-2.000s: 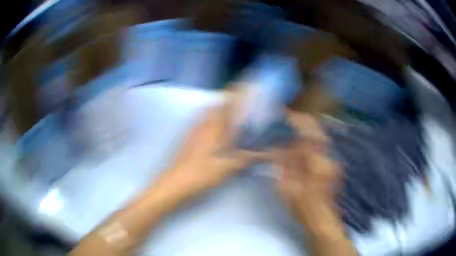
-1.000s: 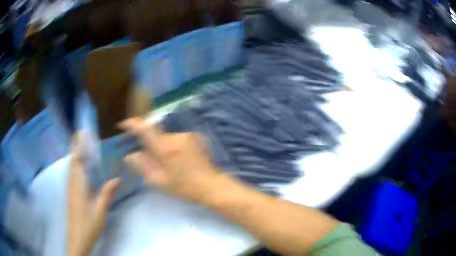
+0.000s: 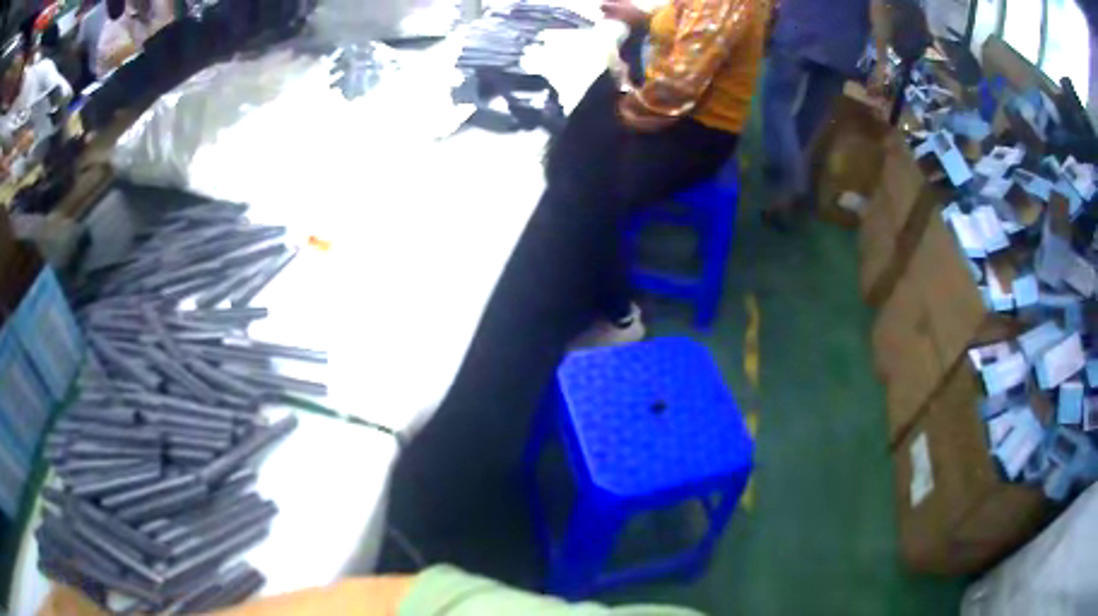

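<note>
A large loose pile of dark grey-black tubes (image 3: 157, 409) lies on the white-covered table nearest me, at the left. Part of a light blue retail box row (image 3: 36, 361) stands at the left edge. My right forearm and green sleeve run along the bottom edge, over the pile's near side; the hand itself is cut off by the frame. A small skin-coloured patch shows at the bottom left, too little to tell what it is. My left hand is not in view. No held thing is visible.
A blue plastic stool (image 3: 656, 415) stands beside the table (image 3: 421, 241). A person in an orange patterned top (image 3: 704, 60) sits on another blue stool. Brown shipping cartons (image 3: 933, 313) with small blue-white pieces line the right. Clear plastic film (image 3: 217, 114) lies beyond the tubes.
The view has swung right, showing the aisle, stools and cartons. Both hands and the box piece they were at have left the picture; only the right forearm remains along the bottom.
</note>
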